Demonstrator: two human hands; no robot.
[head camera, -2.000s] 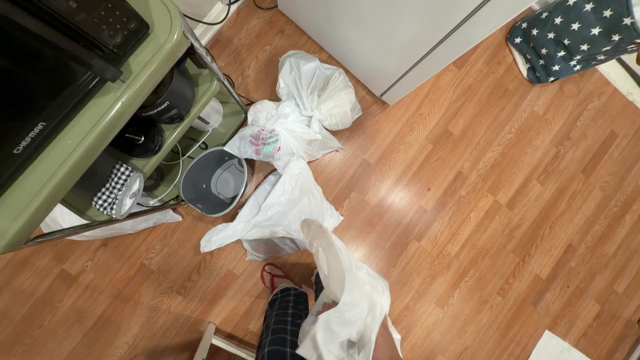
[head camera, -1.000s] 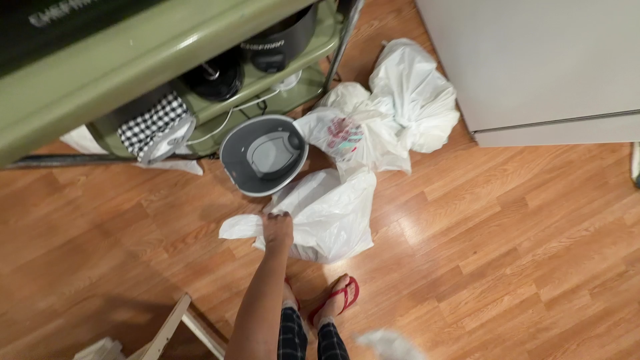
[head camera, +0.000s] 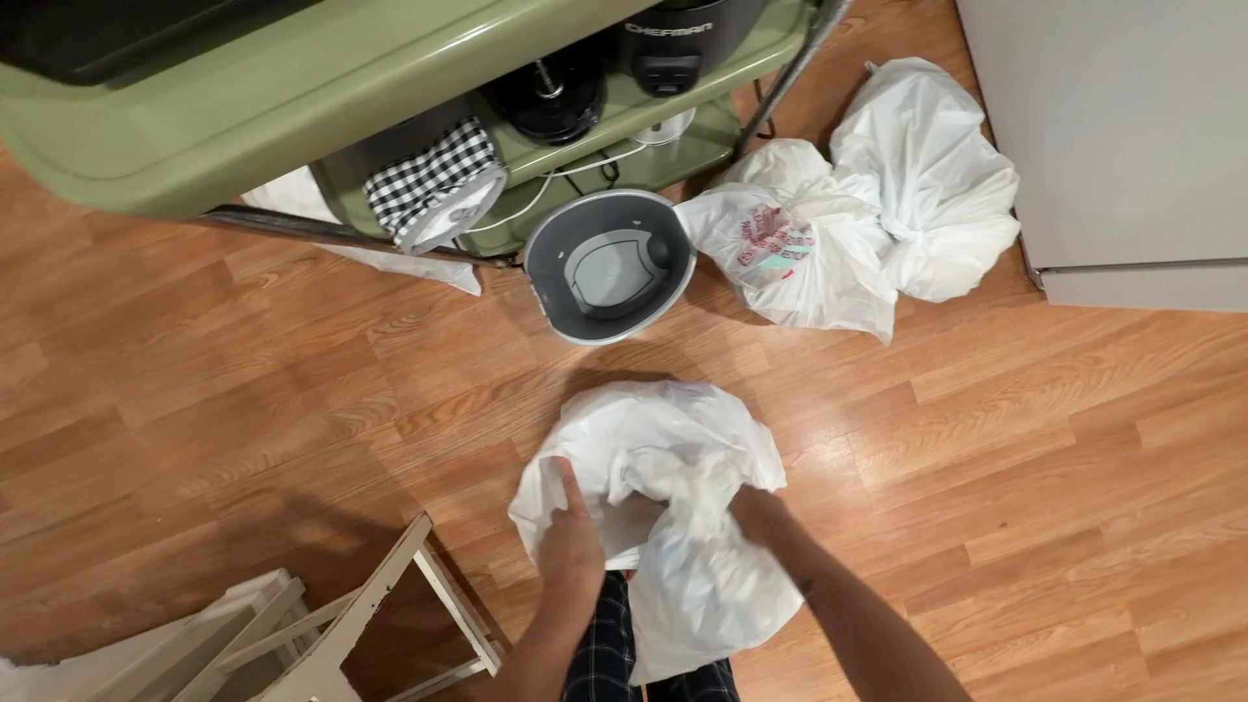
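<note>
My left hand grips the left rim of a white plastic bag held open low over the floor. My right hand is closed at the gathered neck of a filled white plastic bag, which hangs at the near right edge of the opening; its fingers are partly hidden. Beyond the open bag stands an empty gray plastic bin, apart from it. Two stuffed, white plastic bags, one with red print and one plain, lie touching each other right of the bin.
A green shelf cart with black appliances and a checkered cloth stands at the upper left. A white appliance or cabinet is at the upper right. A white wooden frame lies at the lower left. White cords trail over the cart's lower shelf.
One second ago my left hand held the white bag beside the bin; now that bag is nearer my feet, away from the bin. My right hand has come into view with the filled bag.
</note>
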